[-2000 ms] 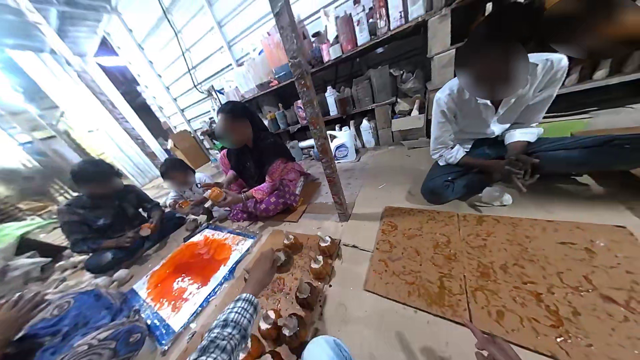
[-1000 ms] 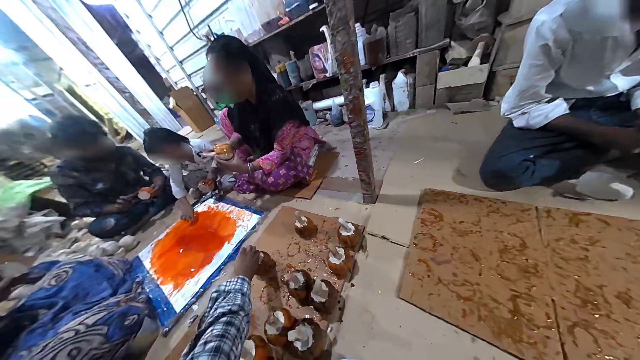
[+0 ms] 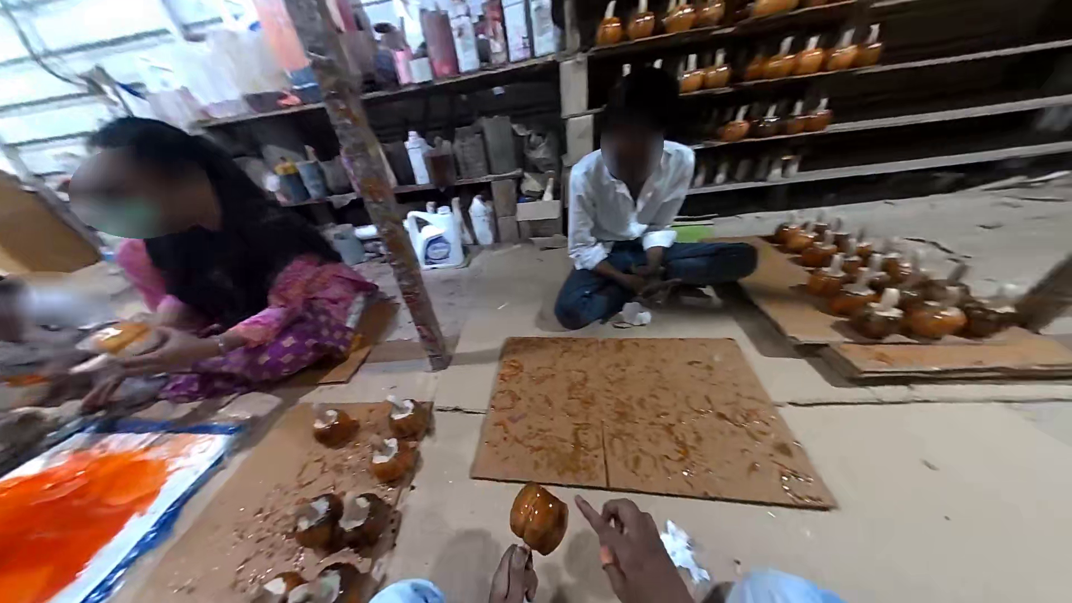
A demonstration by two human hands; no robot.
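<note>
My left hand [image 3: 512,576], low in the centre, grips the short stem of a glossy orange-brown pumpkin-shaped piece [image 3: 538,518] and holds it up, body uppermost. Just to its right is my right hand [image 3: 632,544], its index finger extended toward the piece, with a small gap between them. The right hand appears to hold nothing. On the cardboard sheet [image 3: 243,477] at the left stand several similar brown pieces [image 3: 335,427] with pale stems. Beyond my hands lies a cardboard board [image 3: 628,410] marked with shiny brown smears.
A tray of orange paint [image 3: 84,494] lies at the left. A person in pink [image 3: 276,310] handles an orange piece; another in a white shirt [image 3: 628,201] sits ahead. A stained post [image 3: 377,184] stands between them. More pieces stand on boards [image 3: 955,356] and shelves [image 3: 888,71].
My left hand, earlier among the pieces on the left cardboard, now holds one piece up by its stem. My right hand is now beside it. The view has swung right.
</note>
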